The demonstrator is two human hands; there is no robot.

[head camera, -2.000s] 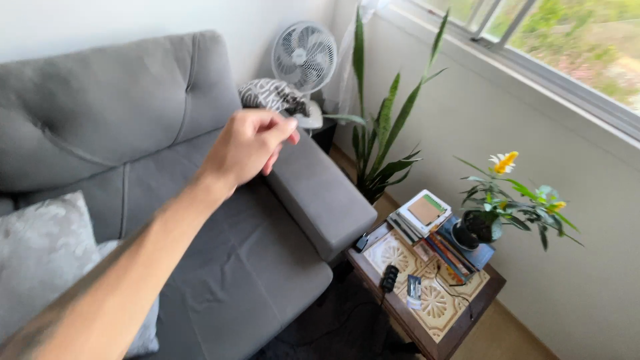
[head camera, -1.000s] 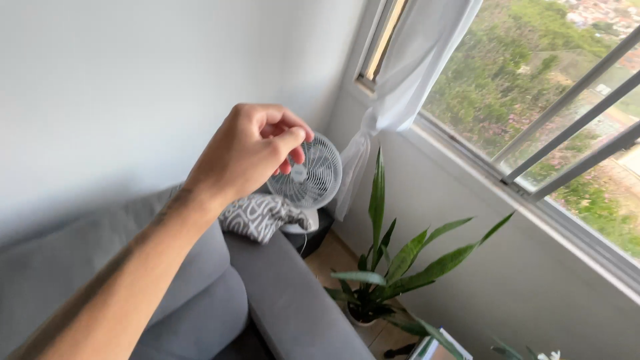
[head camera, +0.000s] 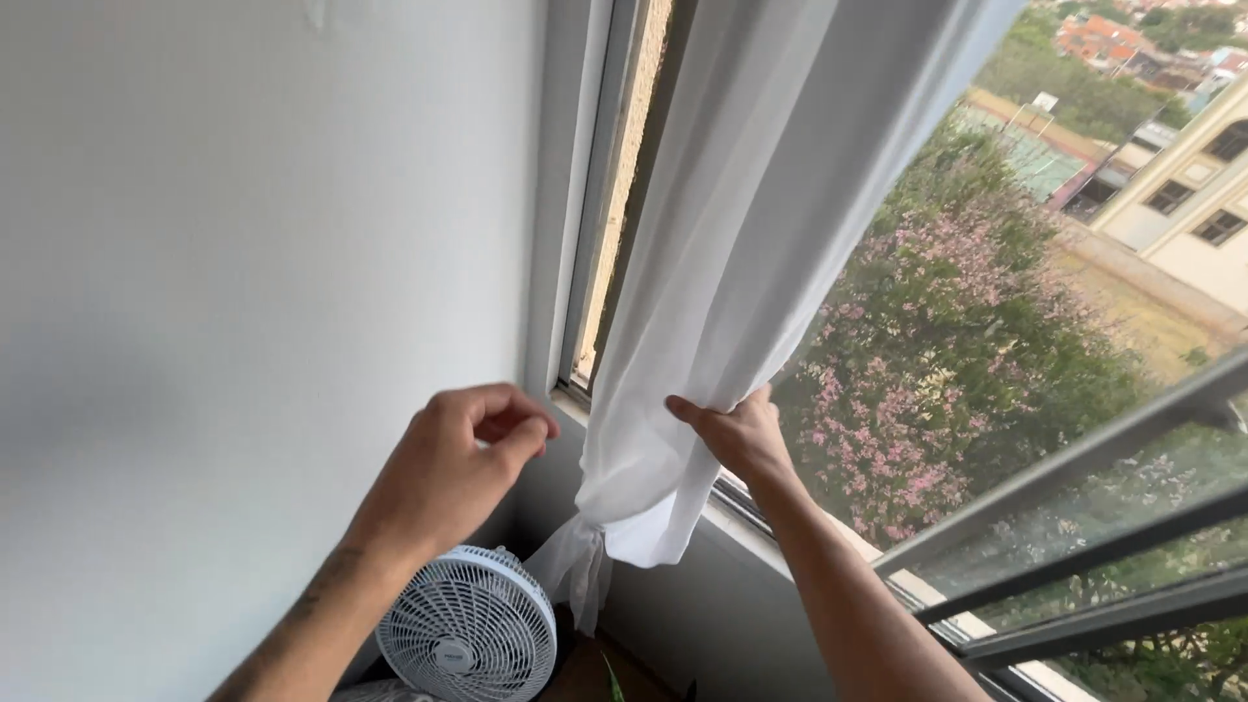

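Note:
A white sheer curtain (head camera: 721, 234) hangs in front of the window, its lower part gathered and knotted near the sill. My right hand (head camera: 736, 429) is at the curtain's right edge, thumb in front of the cloth and the other fingers behind it. To the left of the curtain, my left hand (head camera: 478, 448) is held up in the air with its fingers curled and the thumb near the fingertips; nothing shows between them, and it does not touch the cloth.
A white fan (head camera: 468, 629) stands below my left hand in the corner. The plain wall (head camera: 273, 292) is on the left. Window frame bars (head camera: 1092, 453) cross the lower right, with a sill (head camera: 751, 526) beneath the glass. A leaf tip (head camera: 612, 678) shows at the bottom.
My right hand has come into view and taken hold of the curtain. The view has moved closer to the window corner; the sofa and book table have left it.

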